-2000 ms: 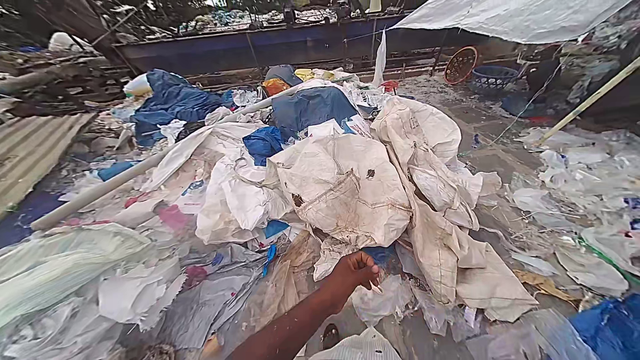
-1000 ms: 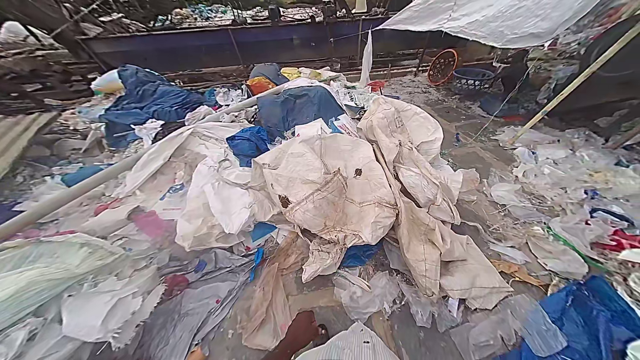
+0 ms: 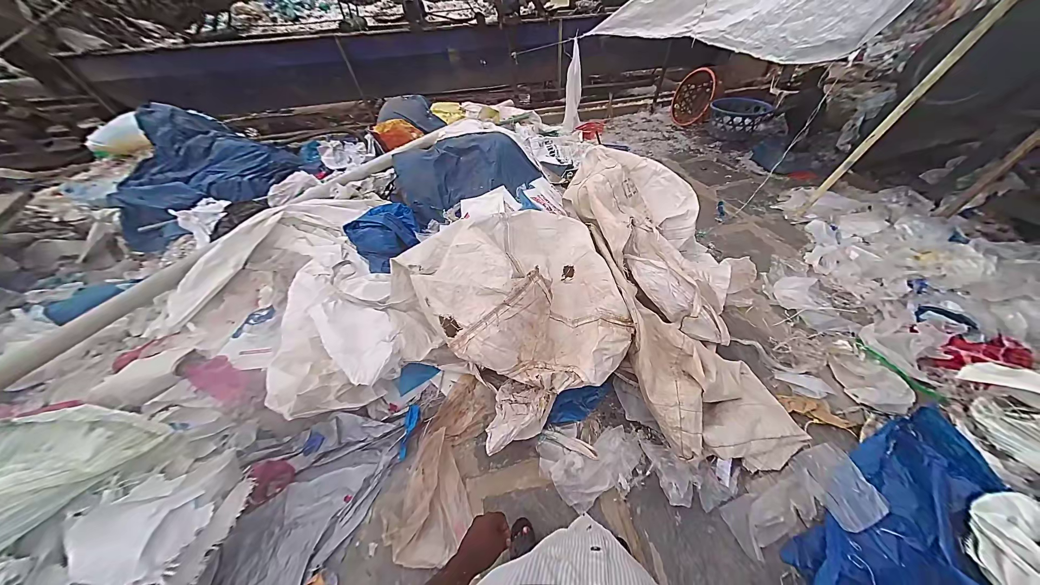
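Note:
At the bottom edge, my left hand hangs low beside my striped shirt and a foot in a sandal. Its fingers are bunched and partly hidden, so whether it holds anything is unclear. A brownish crumpled plastic sheet lies right beside it. Farther forward, a large stained white woven sack lies on the heap, with another off-white woven sack against its right side. Clear plastic film lies in front of them. My right hand is out of view.
A long pale pole slants across the left side. Blue plastic sheeting lies at the lower right. An orange basket and a blue basket stand at the back, near a slanting pole. Loose plastic covers much of the ground.
My left hand was stretched forward near the white sack's lower edge two seconds ago; it has drawn back to the bottom edge beside my shirt. The sacks look unmoved.

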